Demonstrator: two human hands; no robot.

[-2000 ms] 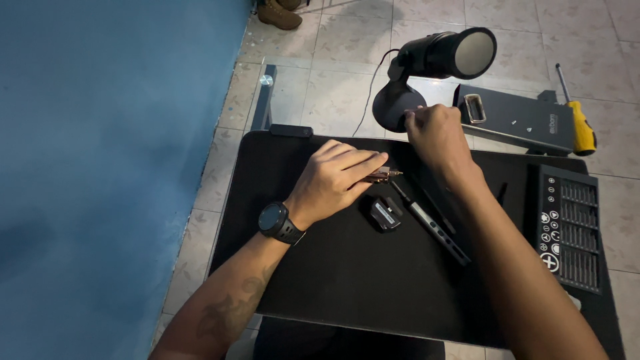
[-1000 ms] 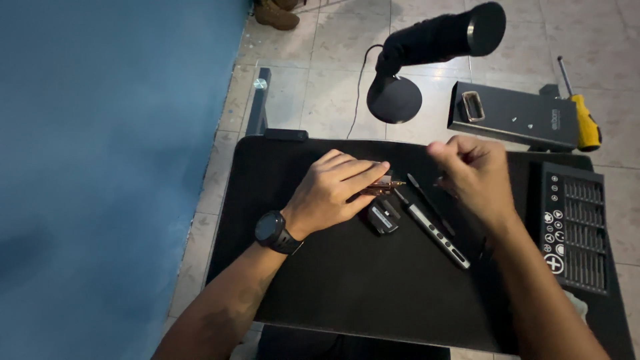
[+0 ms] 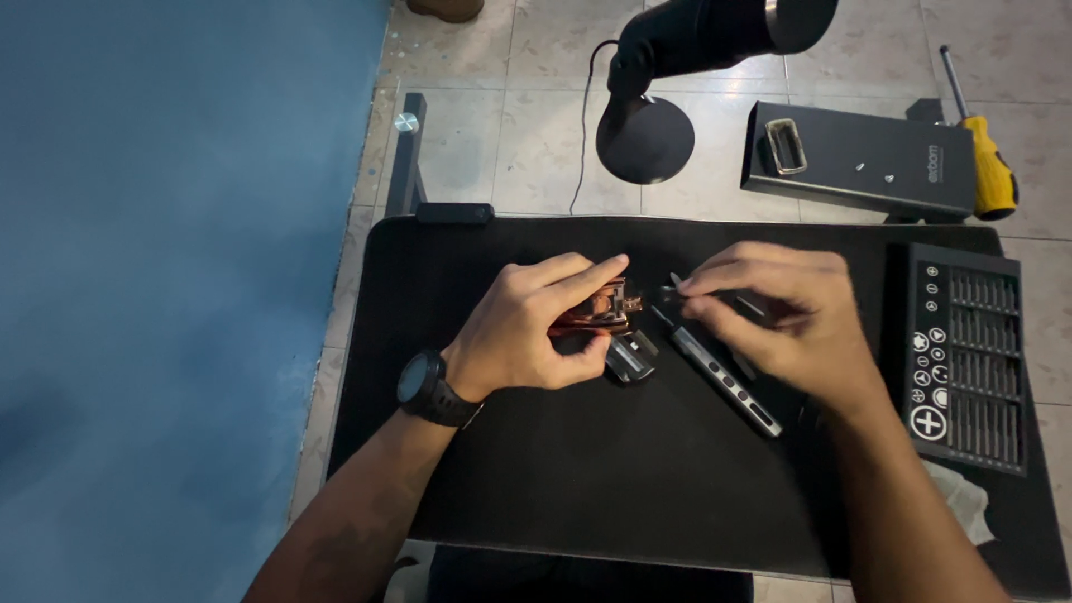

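My left hand (image 3: 536, 327) is closed around a copper-coloured metal device (image 3: 607, 308), whose narrow end points right. Just right of it, my right hand (image 3: 779, 314) pinches something small and dark (image 3: 672, 295) between thumb and fingertips; its kind is unclear. Beneath and between the hands, a silver pen-shaped electric screwdriver (image 3: 727, 382) lies slanted on the black mat (image 3: 620, 477). A small black part with a shiny face (image 3: 630, 358) rests below the device. Another slim dark tool is partly hidden under my right hand.
A screwdriver bit case (image 3: 963, 360) lies at the right, with crumpled white material (image 3: 963, 502) below it. Beyond the mat are a black lamp or microphone on a round base (image 3: 645, 142), a dark box (image 3: 871, 159) bearing a metal frame (image 3: 785, 146) and small pieces, and a yellow-handled screwdriver (image 3: 991, 172).
My right hand has come from the round base of the black stand back over the mat, close to the device, and now pinches a small item. My left hand keeps its grip on the device.
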